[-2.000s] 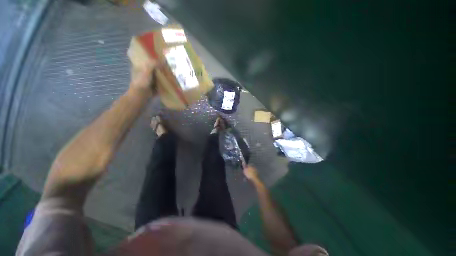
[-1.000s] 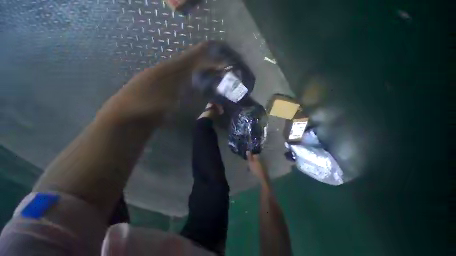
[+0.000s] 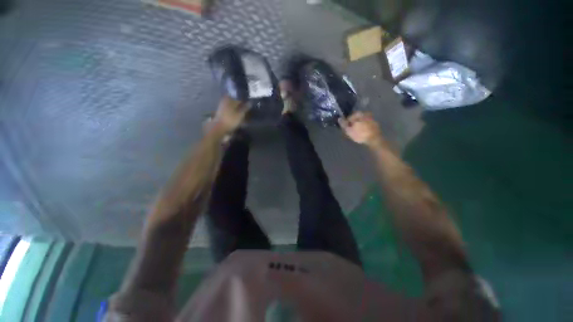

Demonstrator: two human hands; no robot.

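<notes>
My left hand (image 3: 231,116) grips the near end of a black plastic parcel with a white label (image 3: 256,77), held above the grey tread-plate floor. My right hand (image 3: 362,127) grips the near corner of a second shiny black plastic parcel (image 3: 323,90), to the right of the first. The two parcels are apart, with my foot between them. The picture is blurred, so the fingers do not show sharply.
A yellow-brown carton (image 3: 364,43), a small labelled carton (image 3: 397,58) and a crumpled silvery mailer (image 3: 445,85) lie at the upper right. A red-edged carton (image 3: 183,5) is cut off at the top. Green floor (image 3: 502,188) lies to the right.
The yellow-red carton has left my left hand, which then took the labelled black parcel and has moved it left. My right hand has kept the other black parcel. The view has shifted.
</notes>
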